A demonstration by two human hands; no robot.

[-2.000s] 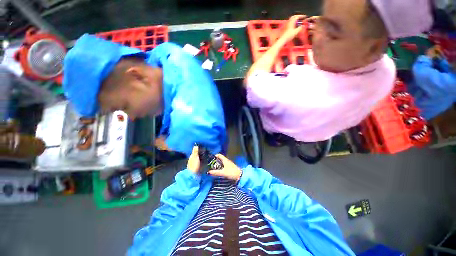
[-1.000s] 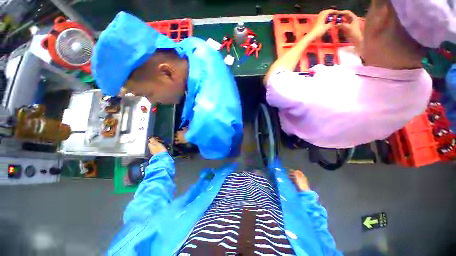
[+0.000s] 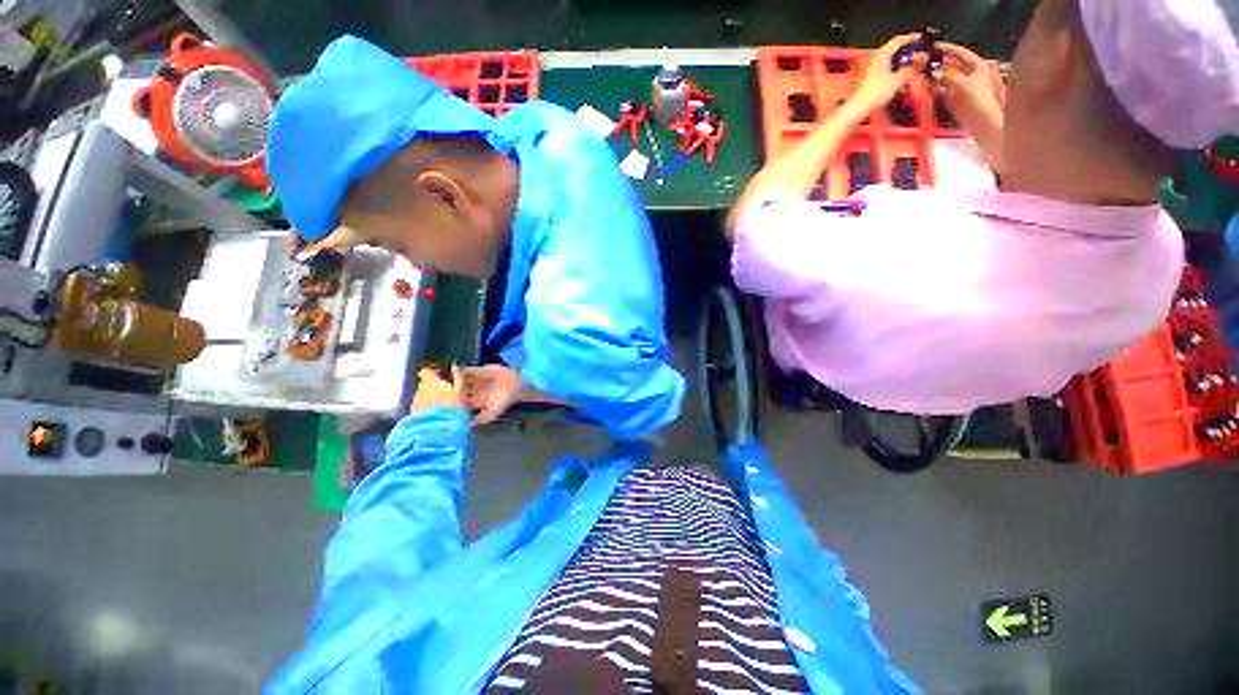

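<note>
My left hand (image 3: 438, 391) is at the near right corner of a white bench press (image 3: 218, 384), touching or very near the seated worker's hand (image 3: 492, 391). Its fingers are small and blurred, so I cannot tell if it holds anything. My right hand is not in view; only the right sleeve (image 3: 829, 584) shows. Small orange-brown and dark parts (image 3: 310, 331) sit on the press bed, where the worker's other hand (image 3: 330, 242) reaches. A brass-coloured cylinder (image 3: 136, 330) is at the left of the press.
A worker in blue (image 3: 584, 272) sits beside the press. A worker in pink (image 3: 965, 299) sits in a wheelchair (image 3: 734, 367), holding a dark part (image 3: 924, 54) over a red tray (image 3: 881, 133). Red trays (image 3: 1135, 394) stand right. A red-orange fan (image 3: 220, 114) is back left. A green basket (image 3: 330, 468) is partly hidden.
My hands were together on a dark part, then moved apart. My left hand went to the press corner; my right hand left view. The blue worker's hand now reaches onto the press.
</note>
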